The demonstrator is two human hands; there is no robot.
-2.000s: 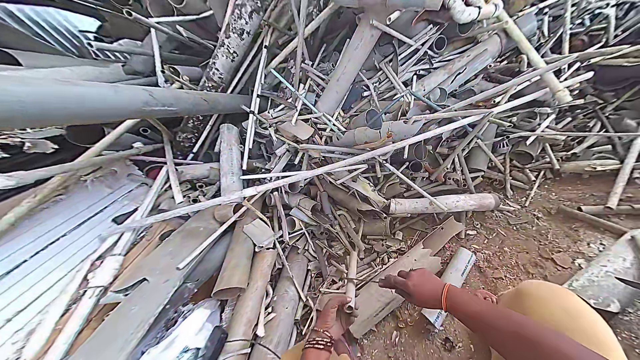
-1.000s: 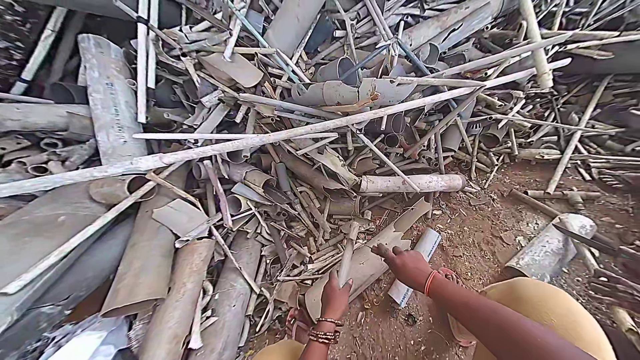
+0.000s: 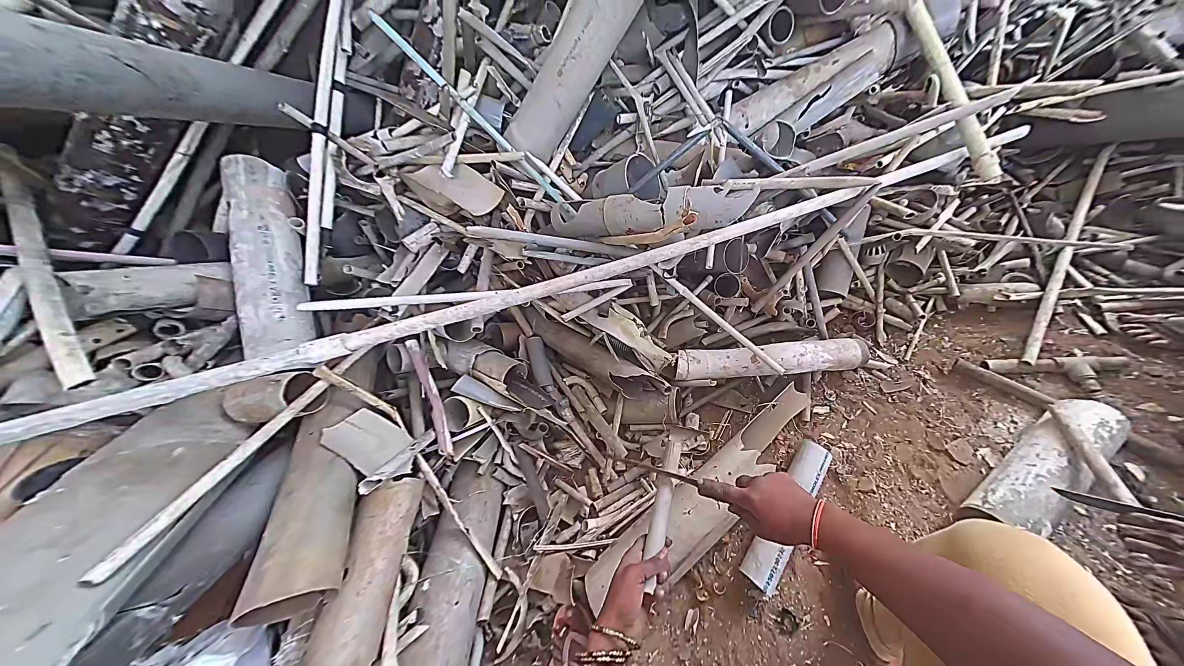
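Note:
My left hand (image 3: 629,587), with beaded bracelets at the wrist, grips the lower end of a pale plastic pipe (image 3: 663,509) held roughly upright. The fingers of my right hand (image 3: 775,507) are closed on the handle of a thin, dark-bladed tool (image 3: 680,476), perhaps a knife. Its blade points left and crosses the pipe near the upper part. Behind the pipe lies a broken, jagged grey pipe sheet (image 3: 717,499). A short white pipe piece (image 3: 786,518) bearing writing rests on the soil just below my right hand.
A large heap of scrap pipes (image 3: 555,351) spreads ahead and left. A long whitish pole (image 3: 462,310) crosses it. A pinkish-white pipe (image 3: 772,359) lies at the heap's edge. On the brown soil (image 3: 888,435) to the right are a grey pipe (image 3: 1045,462) and a dark blade (image 3: 1119,504).
The thin tool in my right hand now shows plainly across the pipe. My left hand keeps its hold on a pale pipe. The view has shifted.

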